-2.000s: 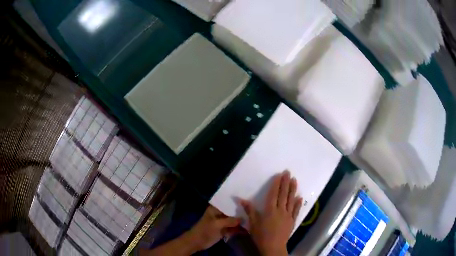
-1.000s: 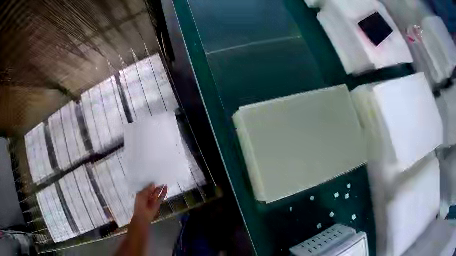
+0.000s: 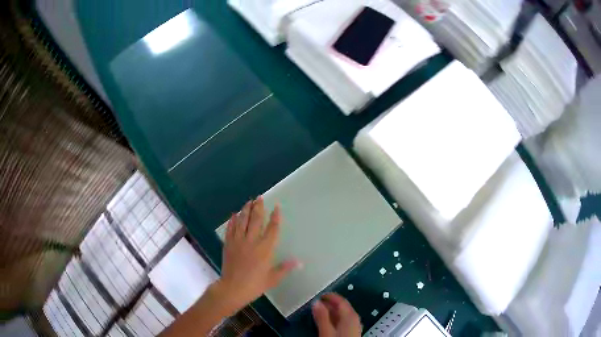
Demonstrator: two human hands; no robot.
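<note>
The grey-green glass stack [image 3: 336,217] lies on the green table in front of me. My left hand [image 3: 254,247] lies palm down on its left end, fingers spread, thumb pointing right. My right hand [image 3: 337,317] is at the bottom edge of the picture, just off the stack's near corner, with fingers curled; its lower part is cut off. I cannot tell whether it grips a glass edge. A white panel [image 3: 183,275] lies in the wire rack among the other panels [image 3: 146,214], left of my left forearm.
Thick white sheet stacks [image 3: 445,138] stand to the right. A phone [image 3: 364,35] lies on another stack behind. Small white offcuts [image 3: 383,271] are scattered near the glass. A white holed block [image 3: 395,321] is at the near edge. Large clear sheets [image 3: 204,99] lie at the back left.
The hand that held the white panel over the rack has let it go there. The view has swung right, and both hands are now at the glass stack.
</note>
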